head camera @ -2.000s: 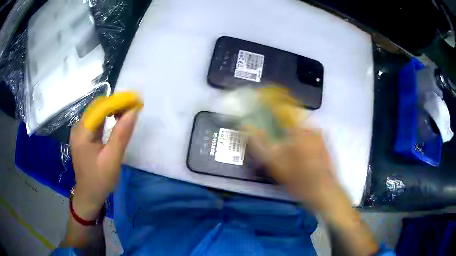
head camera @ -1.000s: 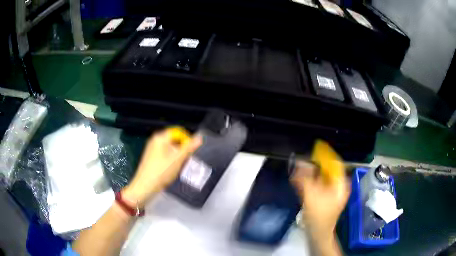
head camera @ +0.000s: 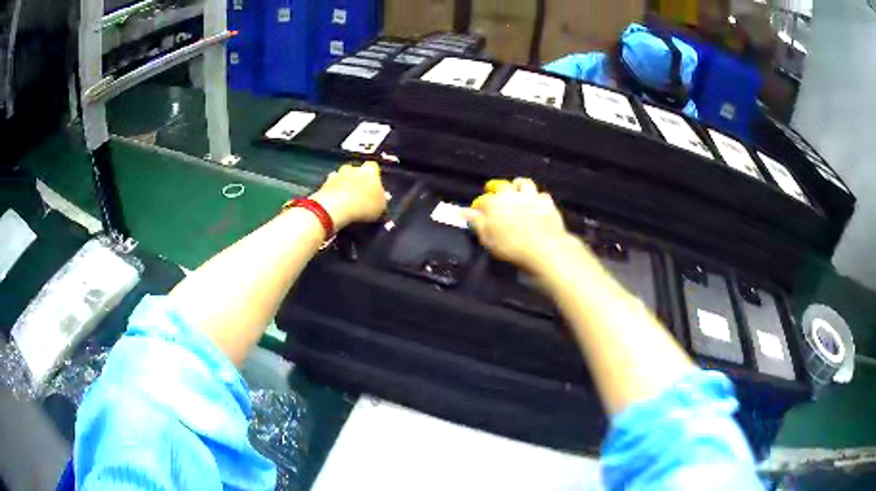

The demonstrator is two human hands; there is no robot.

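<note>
The black foam tray (head camera: 403,321) tops a stack behind the mat. My left hand (head camera: 355,197) is over its left end, fingers curled down at a pocket; whether it grips a phone is hidden. My right hand (head camera: 519,222) is over the middle pockets, yellow finger cots at its fingertips; what lies under it is hidden. A dark smartphone (head camera: 429,242) with a white label lies in a pocket between my hands. Two grey phones lie in the right pockets, one of them here (head camera: 711,312). The white mat (head camera: 432,453) shows at the bottom.
More trays (head camera: 615,153) holding white-labelled items stand behind. Film sheets (head camera: 72,302) lie on crinkled plastic at left. A tape roll (head camera: 826,338) is at right. A metal frame (head camera: 154,86) stands at back left. A person in a blue cap (head camera: 658,59) is beyond the trays.
The view has tilted up. Both hands have moved from above the mat, each with a phone, to the tray's pockets. The mat is now mostly out of view, and the blue bin has left it.
</note>
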